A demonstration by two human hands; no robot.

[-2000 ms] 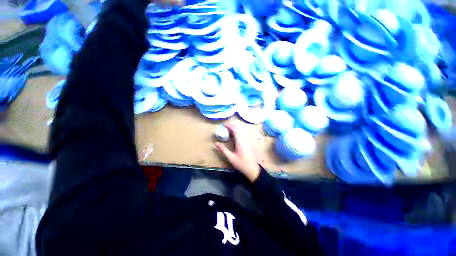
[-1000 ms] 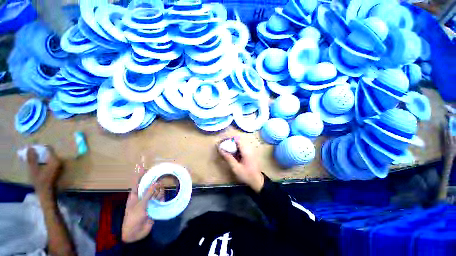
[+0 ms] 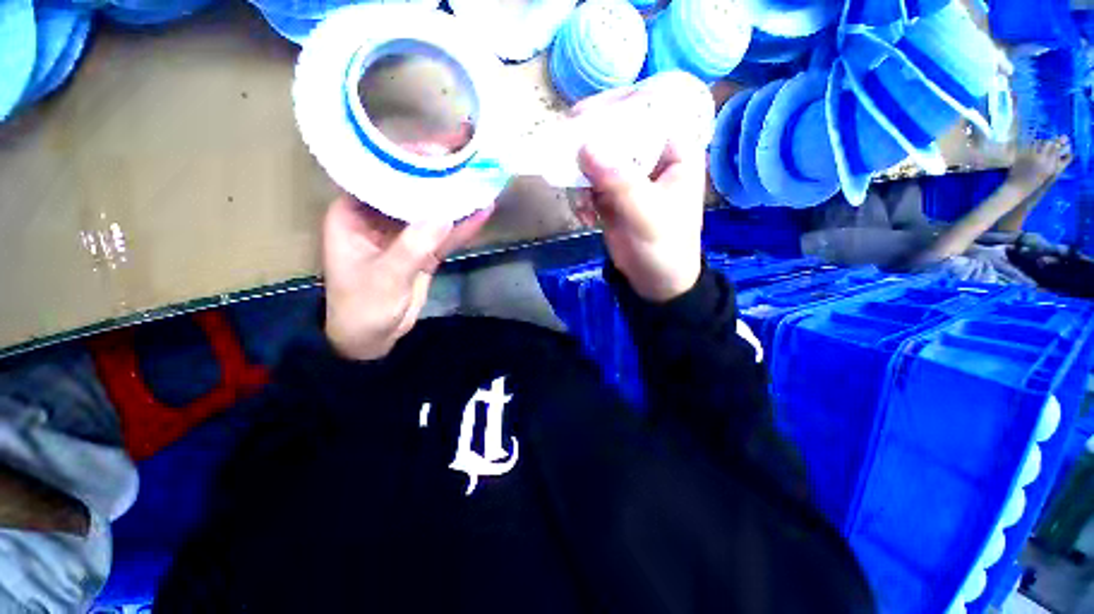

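Observation:
My left hand (image 3: pixel 382 276) holds a white hat brim (image 3: pixel 324 102) by its lower edge, above the bench. The brim's round hole and raised collar face up. My right hand (image 3: pixel 654 210) grips a white glue bottle (image 3: pixel 648 120), held sideways. Its nozzle end (image 3: pixel 510 161) points left and meets the brim's collar at its right side; whether it touches is hard to tell. Stacked crowns (image 3: pixel 597 48) stand on the bench just beyond my right hand.
The brown bench (image 3: pixel 180 180) has a dark front edge. Assembled hats (image 3: pixel 894 90) lean at the right. Blue crates (image 3: pixel 948 408) stand at the lower right, pale domes in one. A red stool (image 3: pixel 168 414) is at the lower left. Another person's hands (image 3: pixel 1041 162) show at the far right.
The brim and the glue bottle have come together in front of me; before, they were apart, with the bottle at the bench. The view has shifted right and down, showing more crates.

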